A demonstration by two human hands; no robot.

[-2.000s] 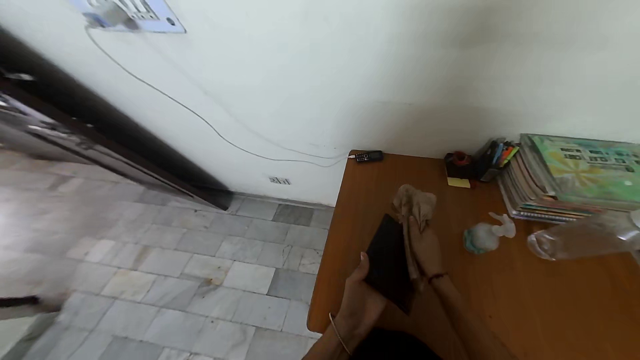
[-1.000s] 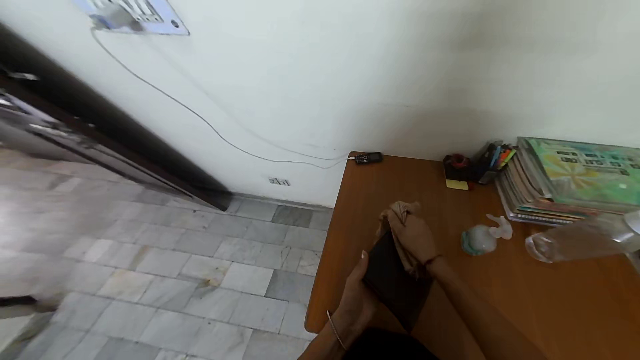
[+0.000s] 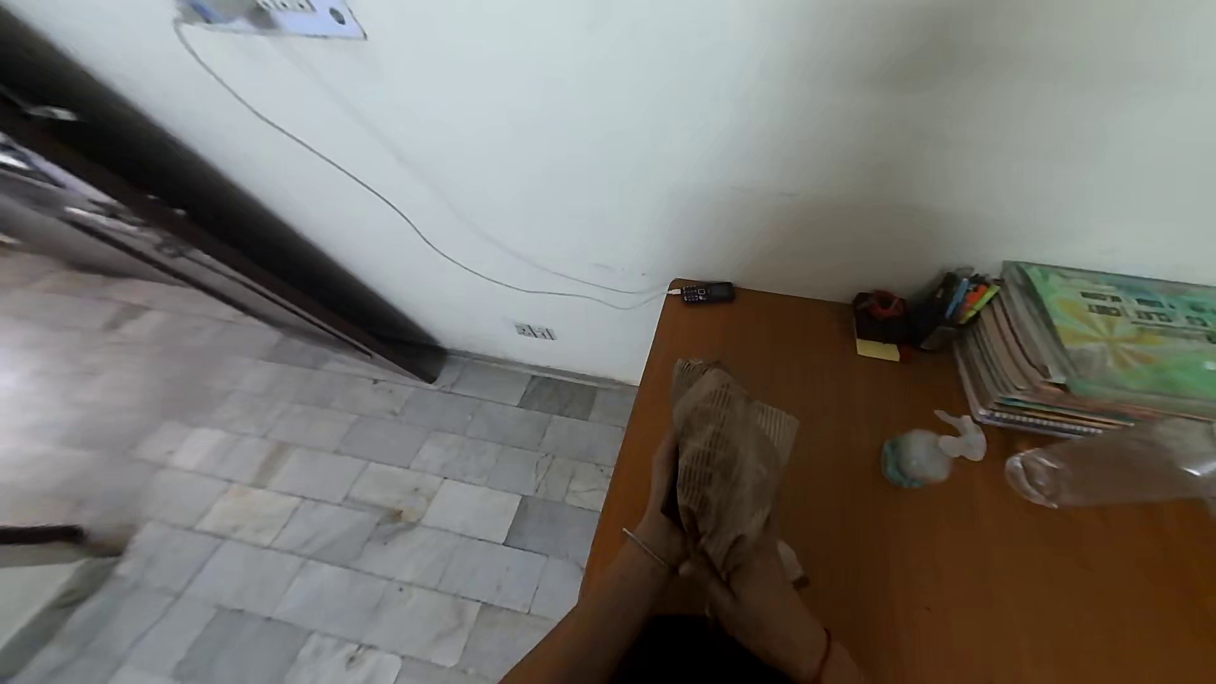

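Note:
A brown striped cloth point(image 3: 727, 451) is bunched up between my hands, over the left part of the wooden desk point(image 3: 855, 551). It drapes over a dark flat object, of which only a thin edge point(image 3: 671, 494) shows at the cloth's left side. My left hand point(image 3: 662, 518) supports that object from the left and below, its fingers partly hidden. At the lower right of the cloth, my right hand point(image 3: 750, 584) holds the gathered fabric, close against my left hand.
A keypad phone point(image 3: 708, 293) with a cable lies at the desk's back left corner. Along the back stand a pen holder point(image 3: 950, 309) and a stack of books point(image 3: 1035, 351). A pump bottle point(image 3: 919, 458) and a clear plastic bottle point(image 3: 1111, 465) lie at right. Tiled floor point(image 3: 380, 541) borders the desk.
The cloth, bunched under my right hand before, now spreads over the dark object and hides most of it. My right hand has moved down toward me, beside my left hand.

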